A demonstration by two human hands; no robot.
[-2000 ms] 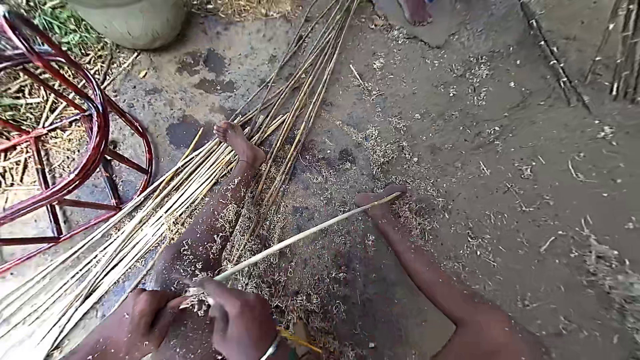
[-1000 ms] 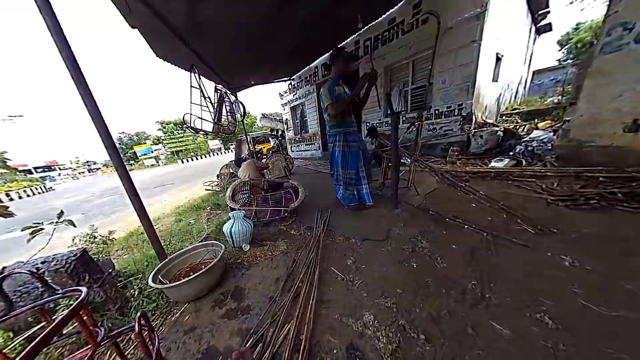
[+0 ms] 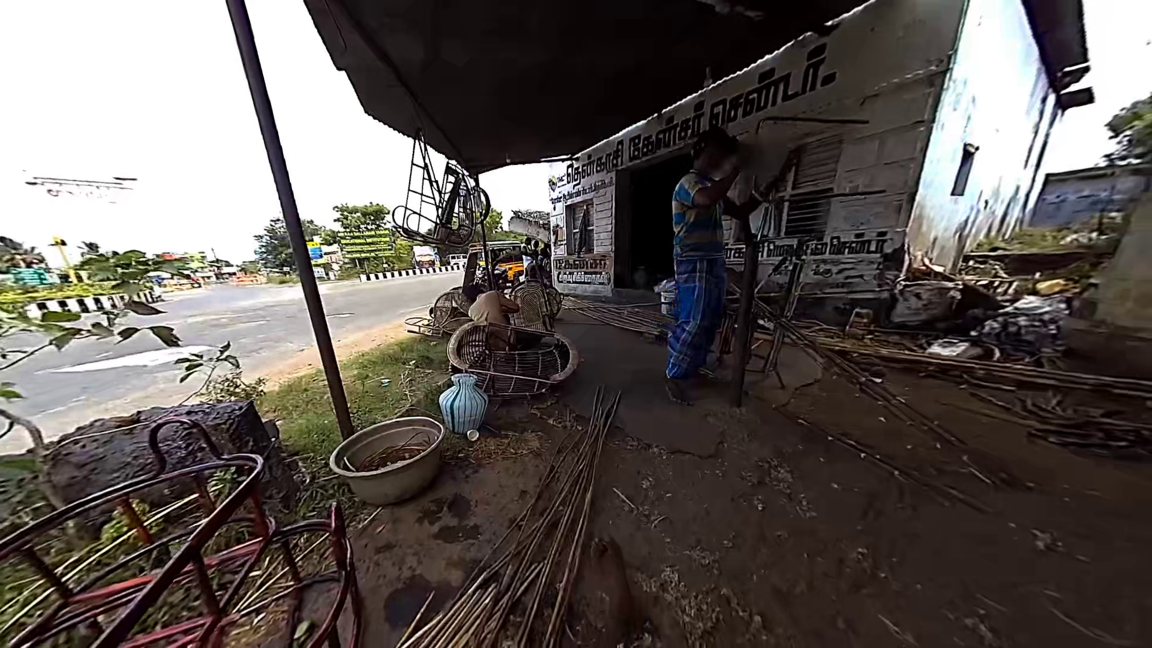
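Neither my left hand nor my right hand shows in the head view now; what they hold is hidden. Long thin cane strips (image 3: 549,531) lie in a bundle on the ground, running from the bottom edge toward the middle. My foot (image 3: 607,585) rests just right of them. A grey basin (image 3: 389,486) with thin strips in it stands left of the bundle, beside a striped blue and white water pot (image 3: 463,405). A red and black chair frame (image 3: 207,540) fills the lower left corner.
A person (image 3: 697,261) stands at an upright post (image 3: 745,315) under the dark awning. Another person (image 3: 493,315) sits by a round woven cane chair (image 3: 517,369). An awning pole (image 3: 292,216) rises at the left. Long canes (image 3: 882,405) lie at the right.
Two seconds ago both hands held a pale cane strip over the ground; they are out of view now. The view has swung up from the ground to the street and building.
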